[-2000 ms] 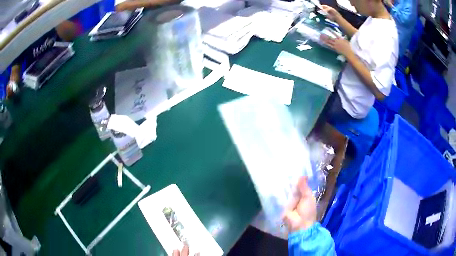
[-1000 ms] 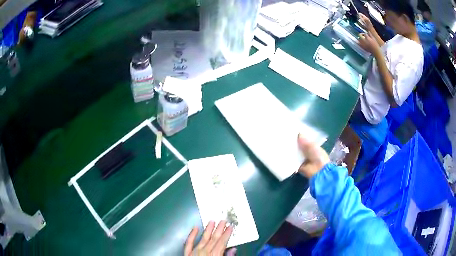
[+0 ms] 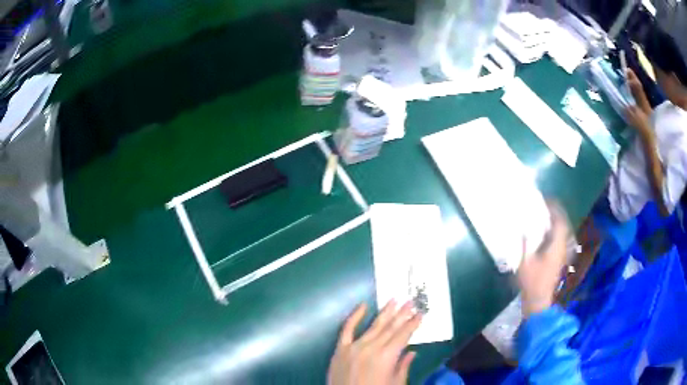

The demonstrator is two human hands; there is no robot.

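Note:
A white card (image 3: 407,248) with a small dark patch lies on the green bench. My left hand (image 3: 377,350) rests its spread fingertips on the card's lower part and holds nothing. A white sheet stack (image 3: 482,177) lies to the right of the card. My right hand (image 3: 544,259), blurred, is at the stack's lower right edge; whether it grips a sheet cannot be told. A white positioning frame (image 3: 271,265) is taped on the bench left of the card. A black block (image 3: 254,184) and a cream stick (image 3: 329,174) lie inside its upper side.
Two labelled bottles (image 3: 320,74) (image 3: 363,134) stand behind the frame, with white tissue (image 3: 390,105) beside them. A film roll (image 3: 457,34) is at the back. Narrow white sheets (image 3: 542,122) lie back right. A person (image 3: 663,143) works at right, above blue bins (image 3: 633,316). A tablet (image 3: 36,368) is bottom left.
The view has swung left, so bench things sit farther right. My left hand stays on the card. My right hand stays by the stack's edge, now blurred, its fingers pointing more upward.

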